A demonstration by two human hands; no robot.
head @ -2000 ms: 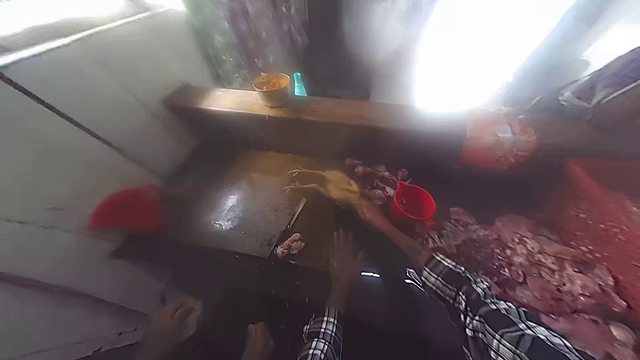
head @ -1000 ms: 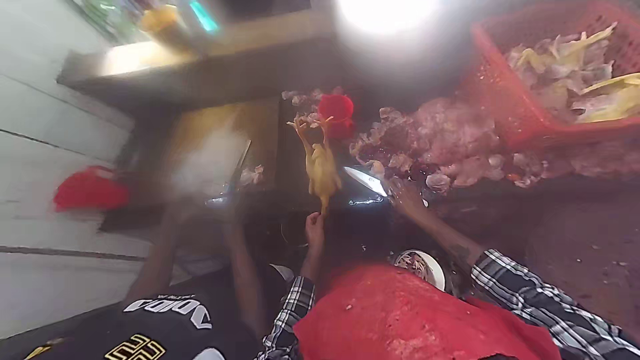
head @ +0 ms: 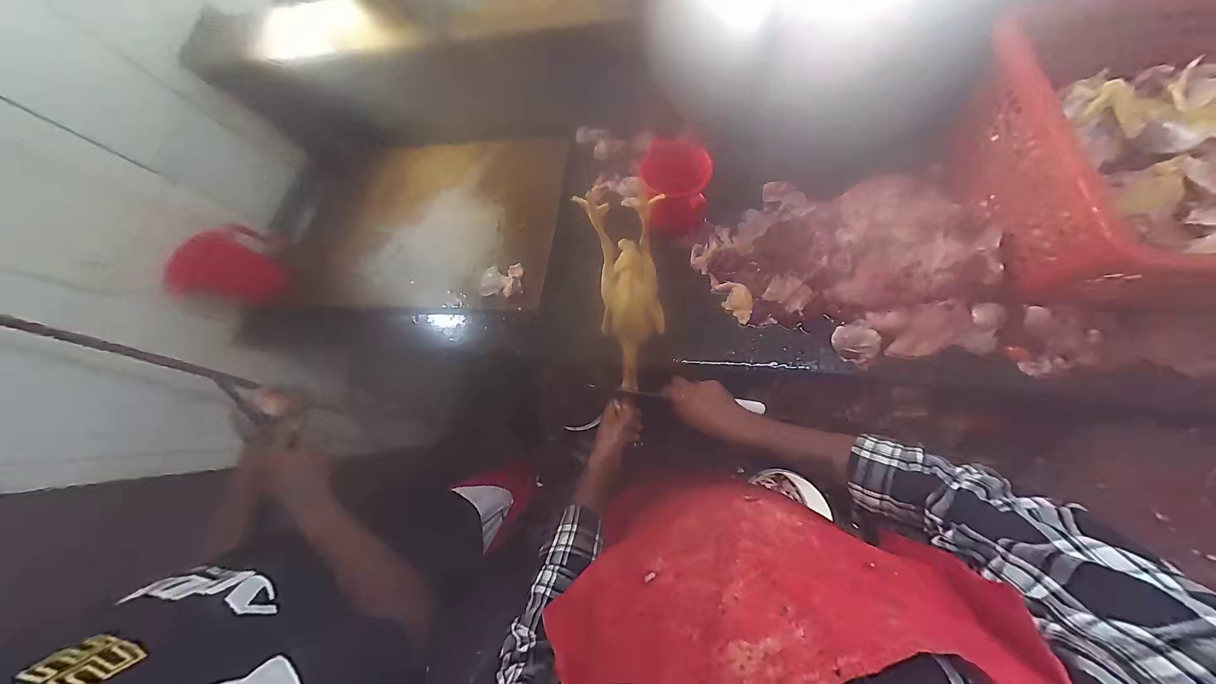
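Note:
A plucked chicken carcass [head: 632, 290] lies on the dark counter with its feet pointing away and its neck toward me. My left hand [head: 619, 423] grips the head end of the neck at the counter's near edge. Just to the right, my right hand [head: 705, 407] is closed on a knife [head: 646, 393], whose thin dark blade, seen edge-on, crosses the neck. Whether the blade has cut in cannot be told. Beyond the carcass stands a red plastic cup [head: 676, 169], with pale meat scraps around it.
Heaped chicken parts [head: 855, 247] lie right of the carcass, beside a red plastic crate [head: 1035, 190] of more pieces. Left are a wet cutting board [head: 456, 223] and a red plastic object [head: 226, 266]. A co-worker at left holds a long dark tool [head: 123, 351]. A white bowl [head: 796, 492] sits low by my apron.
The knife, held flat right of the carcass a second ago, is now across its neck. The co-worker's hands have moved left, off the cutting board. The view has tilted down since the first frame.

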